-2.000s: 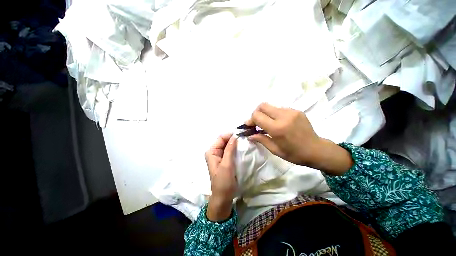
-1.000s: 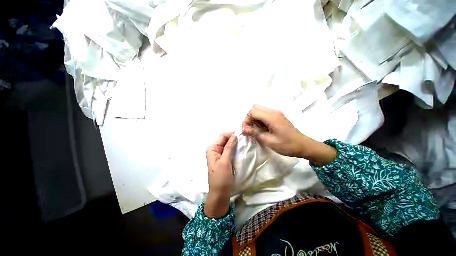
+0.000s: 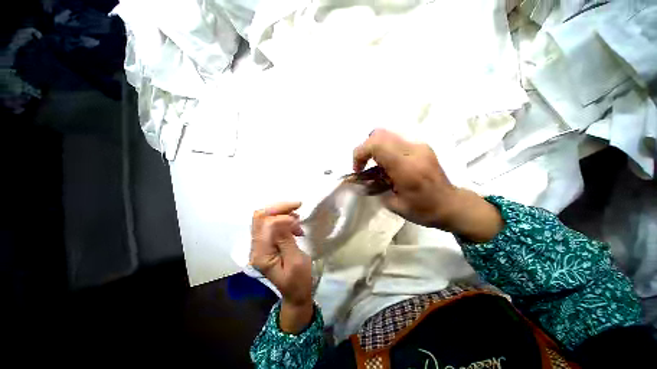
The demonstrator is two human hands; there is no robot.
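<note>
A white garment [image 3: 418, 267] lies bunched between the table edge and my apron, and part of it rises blurred between my hands. My left hand [image 3: 279, 245] is at the left end of that raised cloth, thumb and fingers around its edge. My right hand [image 3: 414, 176] holds dark thread snips [image 3: 371, 179] in the palm, with the points toward the left at the upper edge of the cloth. My right fingertips are near the cloth; whether they grip it is unclear.
The white table [image 3: 205, 238] shows its left corner. Crumpled white garments [image 3: 184, 61] lie at the far left. Layered white flaps [image 3: 583, 72] lie at the far right. A small dark speck is on the white surface left of the snips. Dark cloth is beyond the table at upper left.
My left hand has moved left and down, away from my right hand, and the cloth between them is now spread and blurred. The snips show again. The whole view has shifted a little.
</note>
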